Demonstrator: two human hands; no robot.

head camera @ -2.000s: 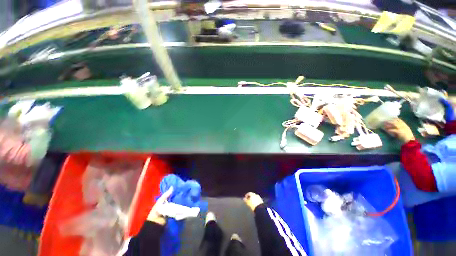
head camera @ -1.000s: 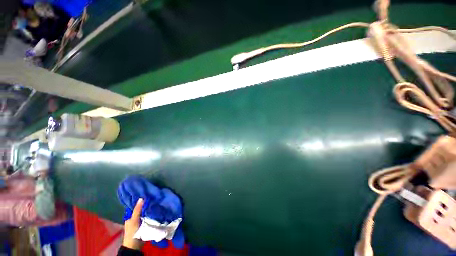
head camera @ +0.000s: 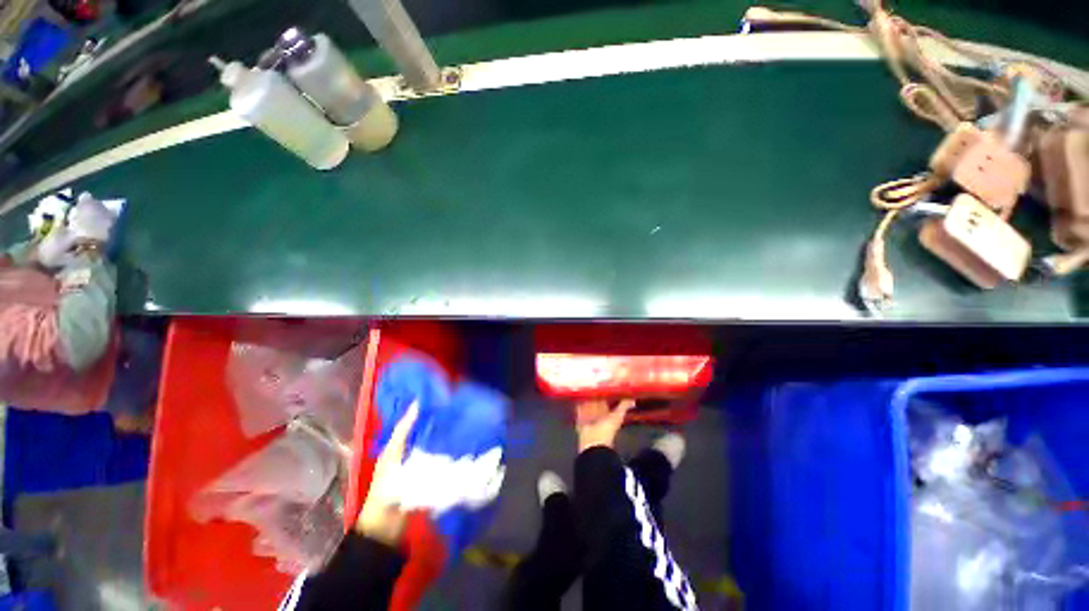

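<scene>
My left hand holds a blue cloth bundle with a white glove or liner against it, over the red bin's right edge; it is slightly blurred. My right hand is at the front edge of a shiny red stool under the bench, its fingers on that edge. Several beige-pink power strips with looped cords lie at the right of the green bench. A squeeze bottle and a second bottle with a dark cap lean at the back left.
A red bin with clear bags is at the lower left, a blue bin with clear bags at the lower right. A slanting post meets the white edge strip. Part of a person in pink is at the left edge.
The view has swung back down from the bench surface. The red stool now shows under the bench with my right hand at it. My left hand still holds the blue bundle, now below the bench edge.
</scene>
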